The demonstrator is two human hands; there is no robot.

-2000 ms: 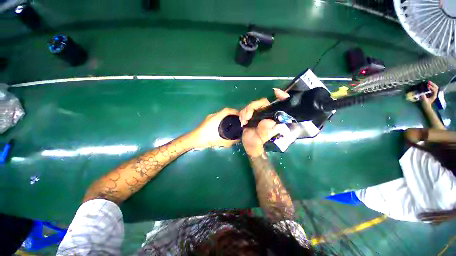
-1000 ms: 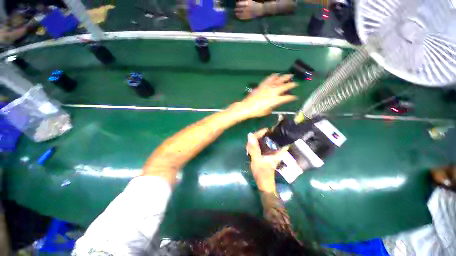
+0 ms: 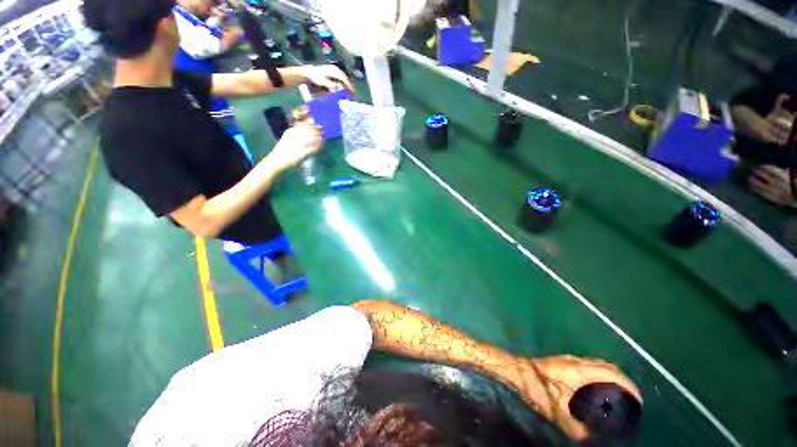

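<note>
My left hand (image 3: 568,384) is at the lower right, its fingers around a black cylindrical unit (image 3: 605,414) whose dark end with a small centre mark faces up. My right hand is not in view, and neither is the power screwdriver. Several other black cylindrical units stand on the green surface: one with a ring of blue lights (image 3: 541,209) ahead of my hand, another lit one (image 3: 694,223) to the right, and a third lit one (image 3: 437,131) farther off.
A person in a black shirt (image 3: 162,144) sits at the left on a blue stool (image 3: 268,269). A clear plastic bag (image 3: 371,140), a blue tool (image 3: 343,184) and a blue box (image 3: 695,138) are farther off. A white fan (image 3: 363,24) is at the top. A white line (image 3: 520,248) crosses the green surface.
The view has swung to the left. My left hand, which was reaching out open and empty, now holds a black unit. My right hand, the screwdriver and the feeder have left the picture.
</note>
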